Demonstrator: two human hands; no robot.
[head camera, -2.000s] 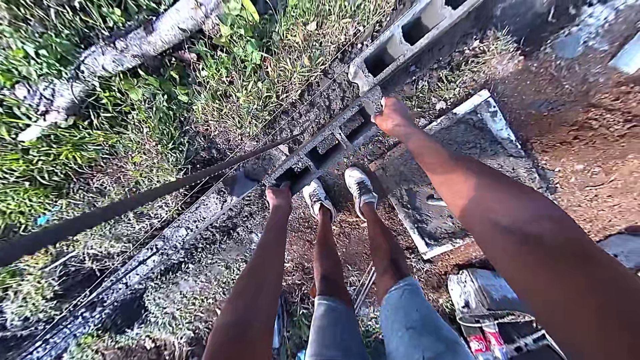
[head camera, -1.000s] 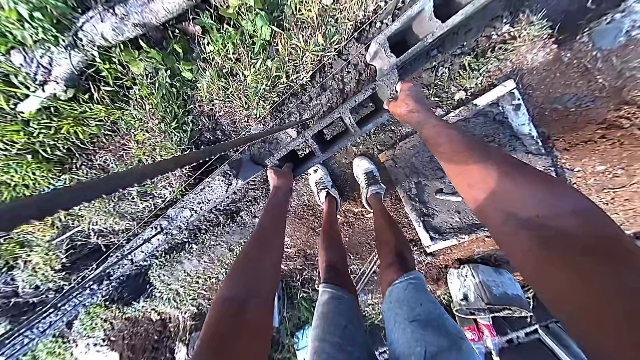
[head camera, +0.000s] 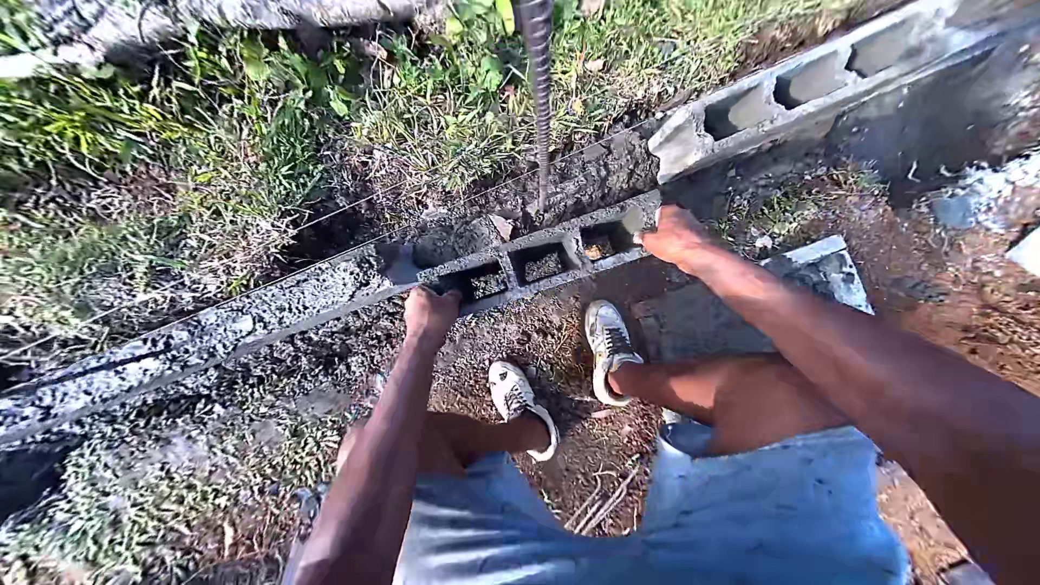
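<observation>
A hollow concrete block with three cells hangs between my hands, its cells facing up toward me. Gripping its left end is my left hand; my right hand holds the right end. Just beyond the block, a ribbed steel rebar rises from a bed of wet mortar. To the upper right lies a row of laid hollow blocks, near but apart from the held block's right end. How far the block is above the ground I cannot tell.
A mortar-covered footing runs down to the left, with a taut string along it. Grass lies beyond. A mortar board lies right of my shoes, partly behind my right arm.
My knees have bent and spread, and my body is lower. The block, still in both hands, is now on the near side of the rebar's base. The view has shifted, and the rebar appears upright.
</observation>
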